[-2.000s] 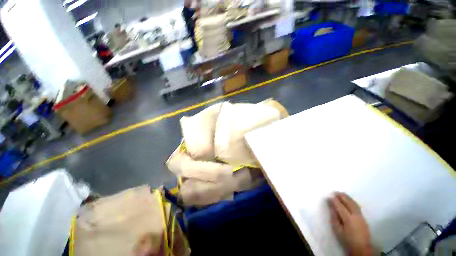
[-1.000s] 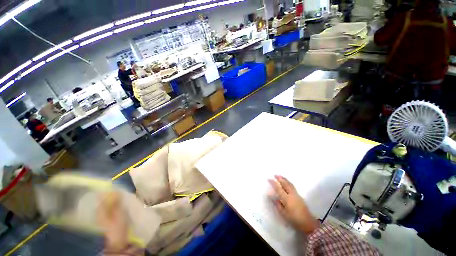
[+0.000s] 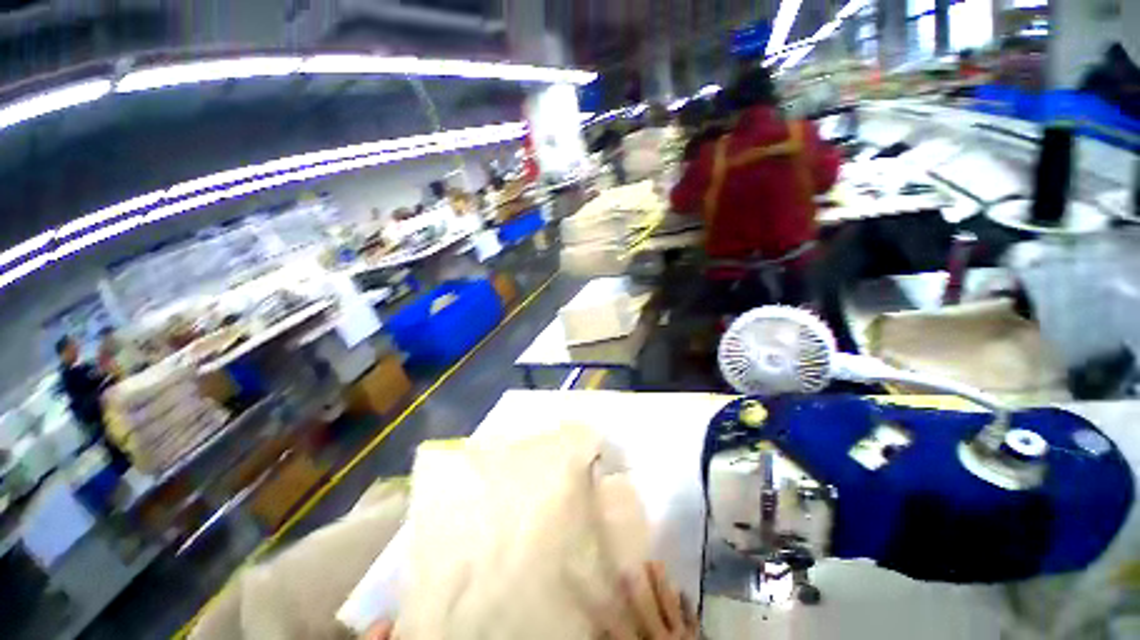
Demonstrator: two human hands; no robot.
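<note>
A beige fabric panel (image 3: 519, 531), blurred, stands over the left part of the white table (image 3: 681, 431), left of the sewing machine. My right hand (image 3: 656, 606) holds its lower right side; only the fingers show, blurred. My left hand (image 3: 380, 629) is at its lower left edge, mostly cut off by the picture's bottom, with only fingertips showing. The sewing machine (image 3: 925, 488) has a blue cloth cover. Its shiny needle area (image 3: 778, 578) is right of my right hand, apart from the panel.
A white fan (image 3: 775, 350) stands behind the machine head. More beige pieces (image 3: 300, 575) lie at lower left, beyond the table edge. A person in red (image 3: 763, 188) is ahead. A side table (image 3: 544, 350) bears beige pieces. A blue bin (image 3: 446, 321) stands across the yellow-lined aisle.
The view has turned right. My left hand has brought a beige panel from the left onto the table area. My right hand, earlier flat on the bare table, is now at the panel.
</note>
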